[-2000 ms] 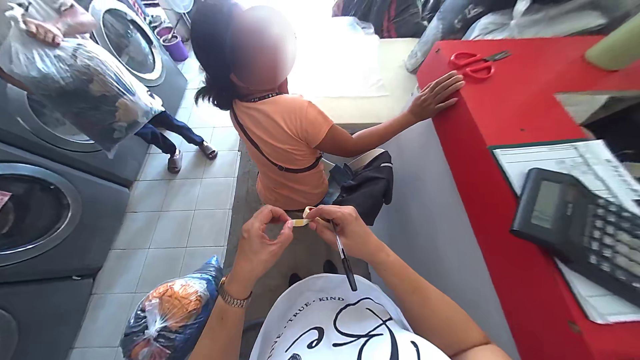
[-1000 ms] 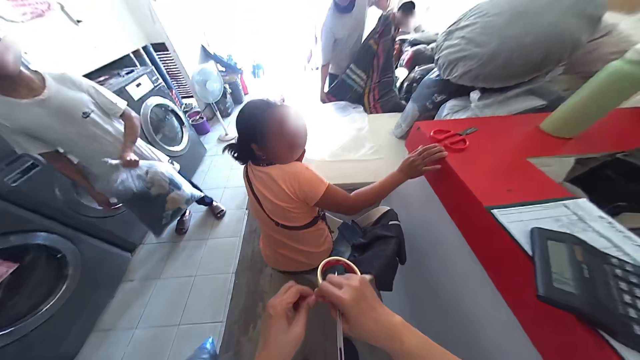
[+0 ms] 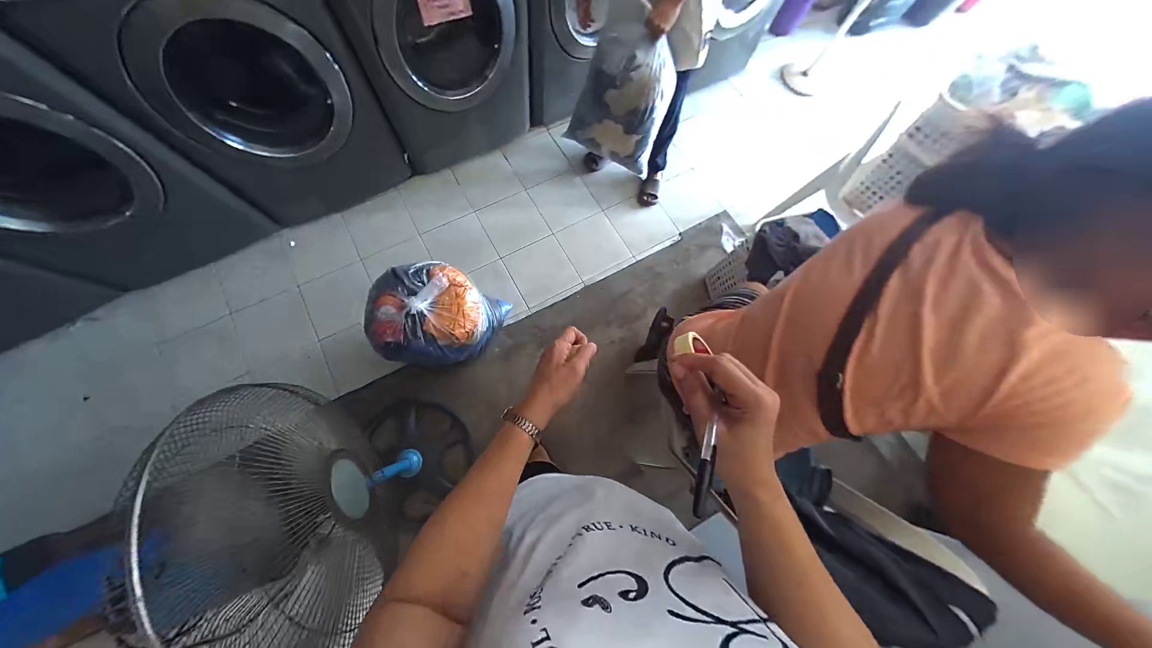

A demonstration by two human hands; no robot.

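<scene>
My right hand (image 3: 733, 400) holds a small roll of tape (image 3: 691, 345) between thumb and fingers. A pen with a black cap (image 3: 705, 472) is tucked in the same hand and points down toward my shirt. To the left, my left hand (image 3: 562, 364) is raised with its fingers curled together; whether a bit of tape is between them is too small to tell. A tied clear plastic bag (image 3: 432, 315) with orange and dark fabric rests on the floor beyond my left hand.
A person in an orange shirt (image 3: 945, 333) is close on my right. Front-loading machines (image 3: 238, 85) line the far wall. Another person holds a filled plastic bag (image 3: 621, 99) near them. A stand fan (image 3: 261, 513) is at lower left, and a laundry basket (image 3: 886, 171) at upper right.
The view has swung left, away from the red counter. My hands, close together one second ago, are now apart, and the tape roll remains in my right hand.
</scene>
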